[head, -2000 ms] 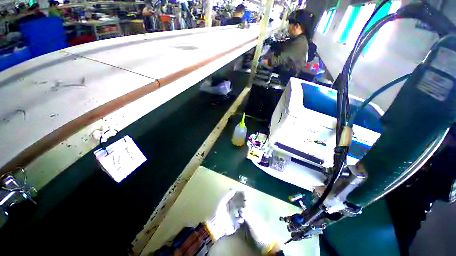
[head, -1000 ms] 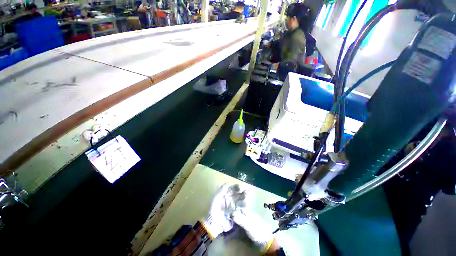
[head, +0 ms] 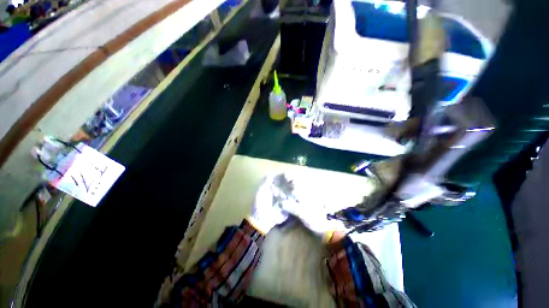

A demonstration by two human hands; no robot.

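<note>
My left hand (head: 269, 201) and my right hand (head: 310, 215), in white gloves with yellowish cuffs, are close together over the cream work mat (head: 241, 180). The gloves are overexposed and blurred, so their fingers and any held thing cannot be made out. A greyish patch shows at the left fingers. The silver nose of the power screwdriver (head: 385, 204) hangs just right of my right hand. Its dark-green body (head: 511, 96) fills the upper right and is blurred.
A squeeze bottle (head: 277, 103), a small parts tray (head: 301, 117) and the white screw feeder (head: 361, 72) stand behind the mat. A dark conveyor belt (head: 144, 162) runs at left, with a whitish bag (head: 227, 54) on it. A station card (head: 90, 174) hangs from the shelf. A dark-handled tool (head: 419, 224) lies right of the mat.
The view has tipped down, showing more of both striped sleeves and losing the person at the back. The gloves stay close together. The screwdriver now appears larger and nearer.
</note>
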